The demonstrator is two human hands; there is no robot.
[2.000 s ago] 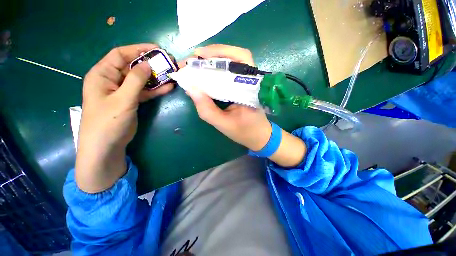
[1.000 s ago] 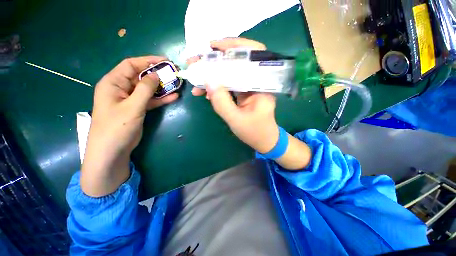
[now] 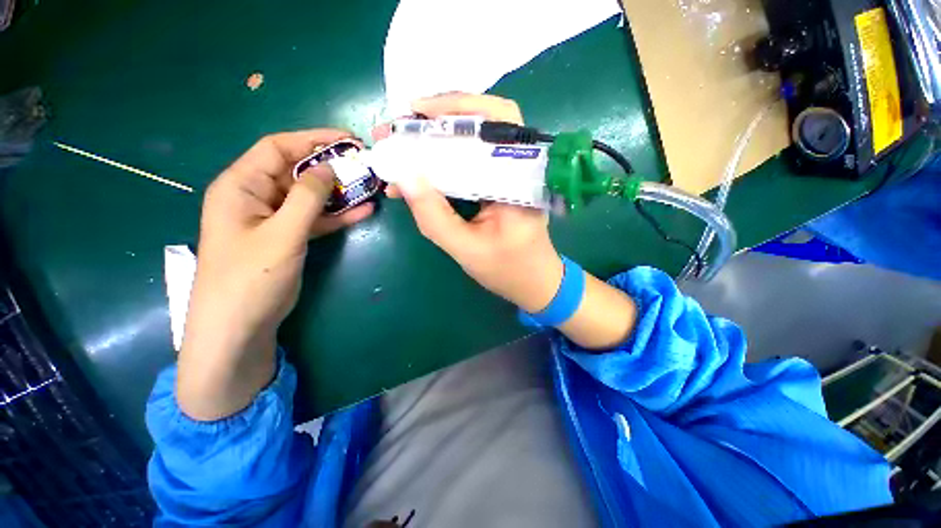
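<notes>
My left hand holds a small device housing between thumb and fingers; it is a rounded rectangle with a shiny rim and white and gold parts inside. My right hand holds a fat white glue syringe, its front end pointing left at the housing's right edge. The very tip is hard to make out, so contact cannot be told. A green adapter head caps the syringe's rear, with a clear air hose leaving it. A finger switch with a black cable lies along the barrel.
A white paper sheet lies beyond my right hand on the green bench. A cardboard sheet and a black dispenser with a gauge are at the right. A thin stick and white paper scrap lie left.
Compared with a second ago, the housing is tilted differently in my left hand. The syringe has rolled and its rear has shifted left, showing the switch cable again. Both hands keep their hold.
</notes>
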